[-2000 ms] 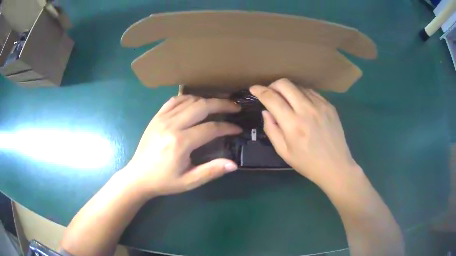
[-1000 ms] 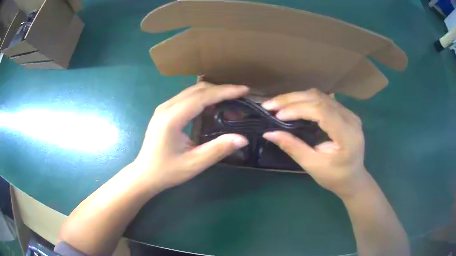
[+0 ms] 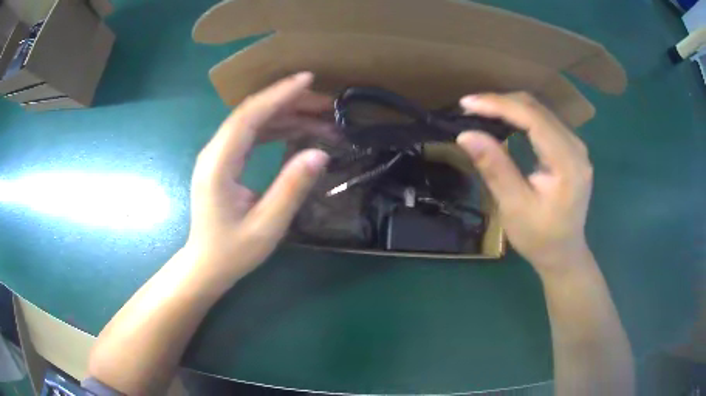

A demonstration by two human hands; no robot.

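A brown mailer box lies on the green table with its lid raised at the far side. My right hand holds a coiled black cable between thumb and fingers above the box. My left hand is at the coil's left side, thumb and fingers apart, blurred; it looks free of the coil. A bright metal plug tip hangs below the coil. In the box, a black power adapter with pale prongs lies on the right, and a dark shiny bagged item on the left.
Stacked brown mailer boxes stand at the upper left, with dark items in the top one. A pale tube-like object with a dark end lies at the upper right. A large carton is below the table's near edge at the lower left.
The black cable, down in the box a second ago, is now lifted above it in my right hand. My left hand has opened and moved left. The adapter and plug tip show again.
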